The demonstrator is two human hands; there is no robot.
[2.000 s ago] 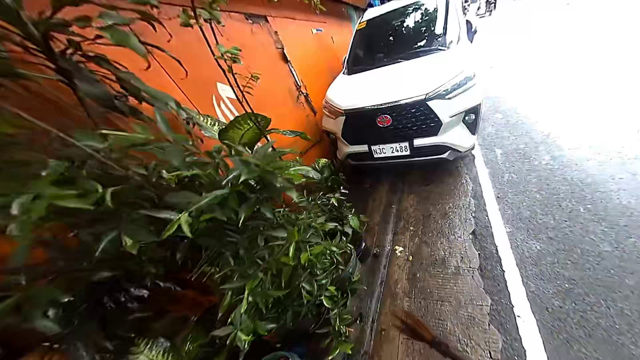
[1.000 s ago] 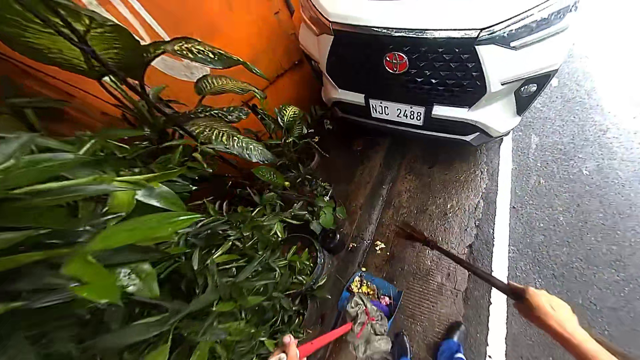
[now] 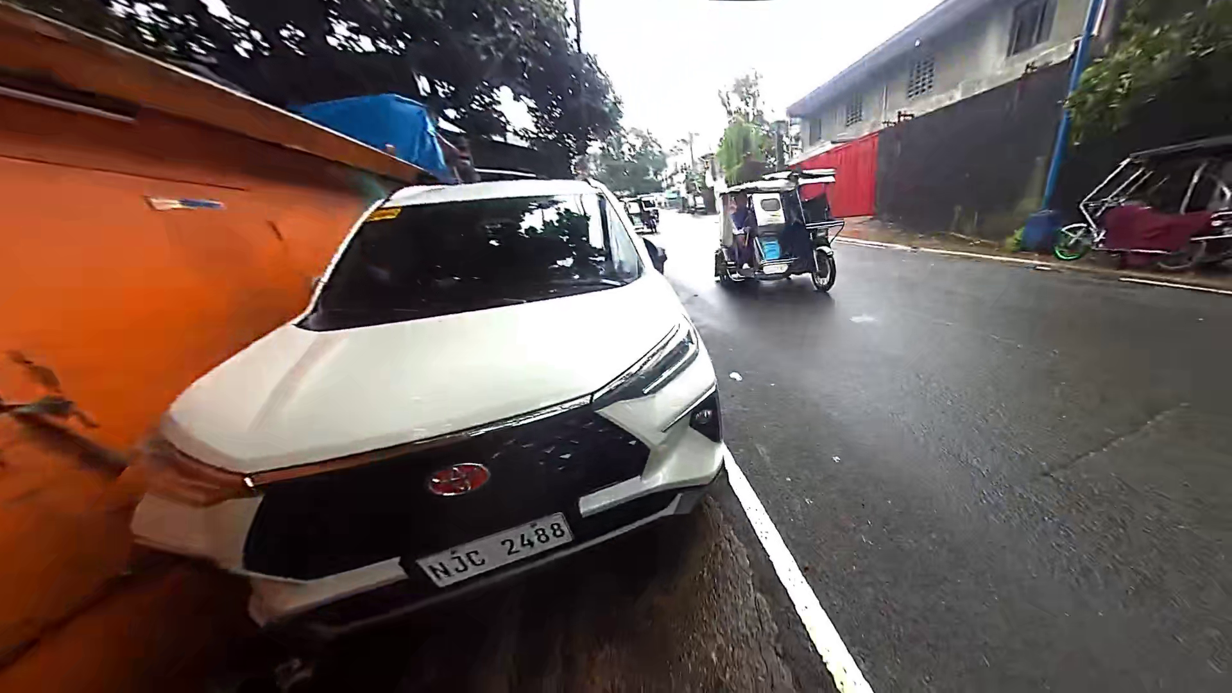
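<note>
Neither my left hand nor my right hand shows in the head view now, so what they hold is hidden. A white Toyota car (image 3: 462, 356) fills the left and middle of the view, parked close beside an orange wall (image 3: 164, 260). Its dark grille carries a red emblem (image 3: 458, 479), with a licence plate (image 3: 496, 549) below. Wet, rough pavement (image 3: 712, 597) runs in front of and under the bumper. The broom, dustpan and plants are out of view.
A white road line (image 3: 794, 582) passes the car's right side. On the wet road (image 3: 962, 404) a tricycle with a sidecar (image 3: 775, 231) stands or travels farther off, a person in it. Another tricycle (image 3: 1155, 207) is at the far right, near a dark wall (image 3: 962, 164).
The view has swung up toward the road. Both hands, the broom in the right hand and the blue dustpan with the red handle at the left hand, seen a second ago, have left view.
</note>
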